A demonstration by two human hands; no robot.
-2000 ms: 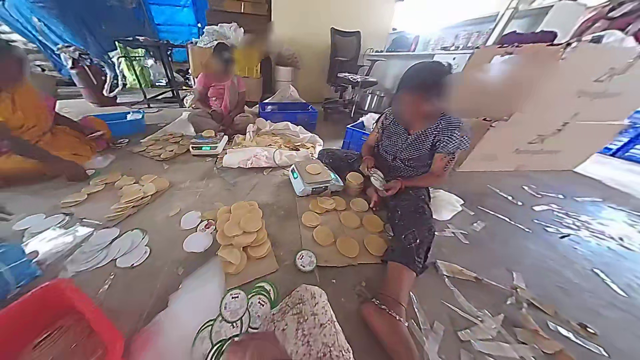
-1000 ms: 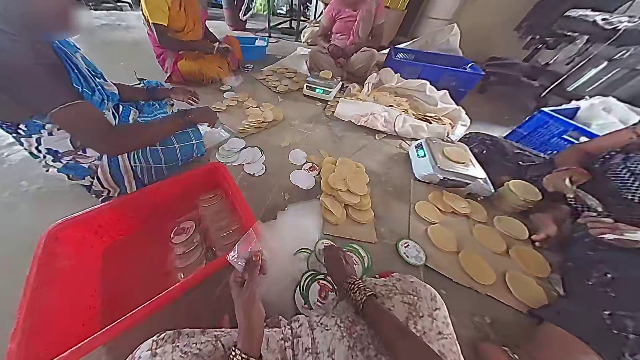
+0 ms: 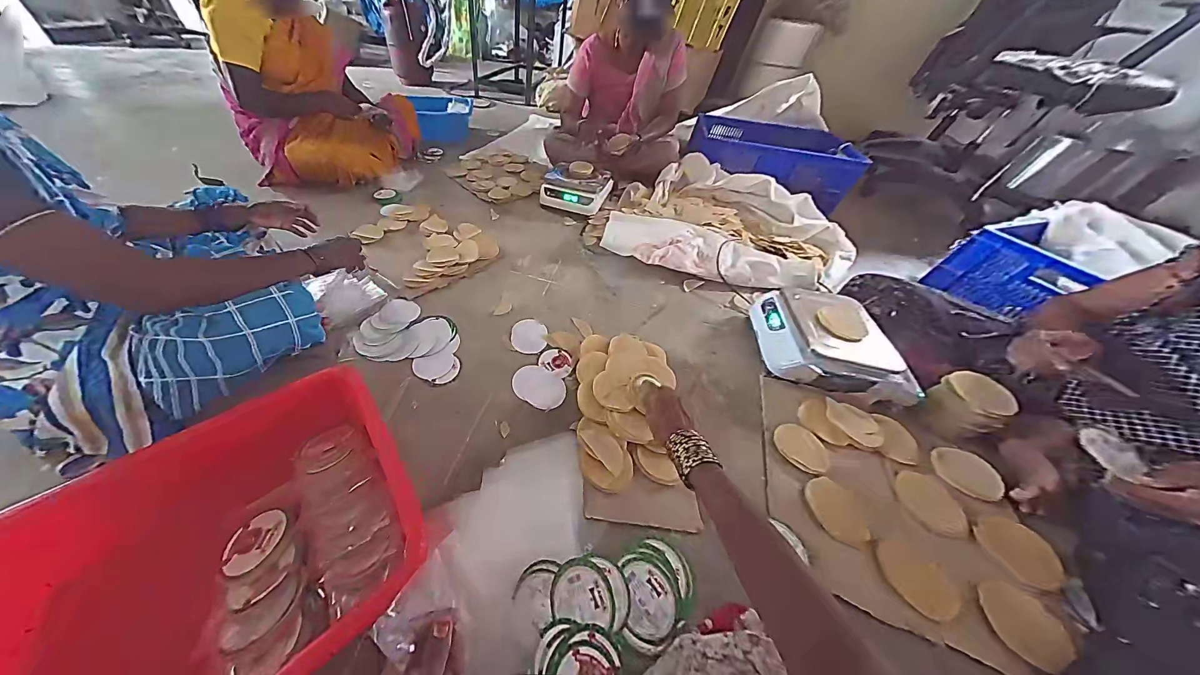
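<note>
My right hand (image 3: 662, 412) reaches forward to a heap of thin tan discs (image 3: 623, 375) on a cardboard sheet; its fingers touch the discs, but whether they grip one is hidden. My left hand is out of view. Round labels with green rims (image 3: 589, 594) lie in overlapping piles near my lap. Left of them is a stack of clear plastic sheets or bags (image 3: 525, 506). A red plastic tub (image 3: 375, 422) holds stacks of packed discs (image 3: 255, 553) with round labels. White round labels (image 3: 538, 386) lie beyond the clear sheets.
A digital scale (image 3: 797, 342) with a disc on its plate stands at the right, behind a cardboard sheet of spread discs (image 3: 928, 504). Other people sit at left, back and right. A white sack (image 3: 656, 246) of discs, another scale (image 3: 574, 192) and blue crates (image 3: 783, 159) are farther back.
The view has swung from the right side toward my own work area. One second ago both my hands were low near my lap; my right hand has moved forward onto the tan discs.
</note>
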